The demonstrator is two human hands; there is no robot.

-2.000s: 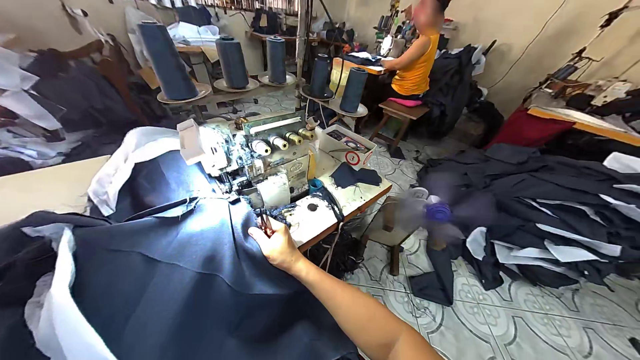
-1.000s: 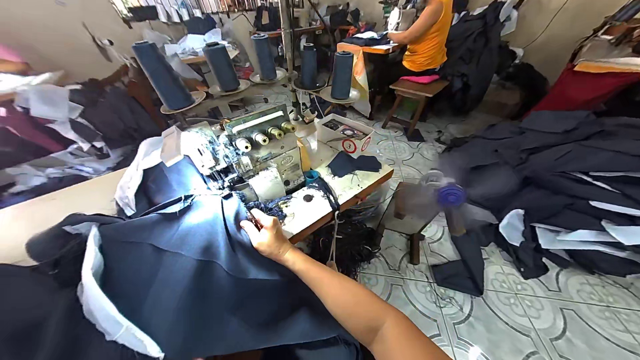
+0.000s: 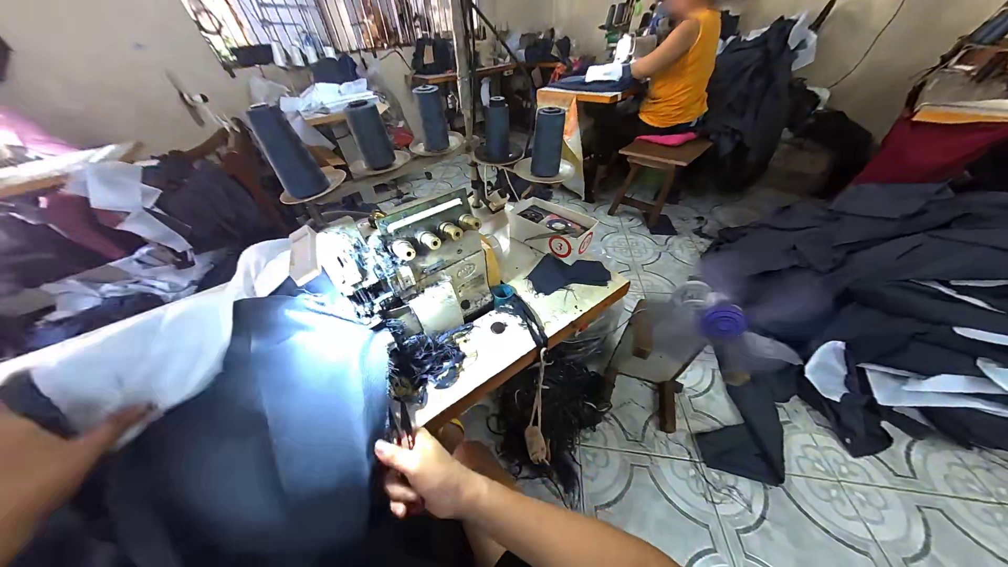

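Note:
My right hand (image 3: pixel 421 472) is closed around small thread snips (image 3: pixel 403 424), blades up, at the right edge of a dark navy fabric piece (image 3: pixel 299 409). The fabric runs up to the lit needle area of an overlock sewing machine (image 3: pixel 441 276). My left hand (image 3: pixel 71 449), blurred at the left edge, lies over the fabric beside a white lining piece (image 3: pixel 157 346); whether it grips the cloth cannot be told. Dark thread trimmings (image 3: pixel 425 358) lie in front of the machine.
Cones of dark thread (image 3: pixel 374 138) stand behind the machine. A white box (image 3: pixel 555 228) and fabric scraps (image 3: pixel 567 273) sit on the table. At right are a spinning fan (image 3: pixel 723 320), a stool (image 3: pixel 657 362) and piled dark fabric (image 3: pixel 890 260). A person in orange (image 3: pixel 681 71) sits farther back.
My left hand has come into view at the left. The navy fabric has shifted and lies differently, with the white lining spread along its left side. The view has turned left.

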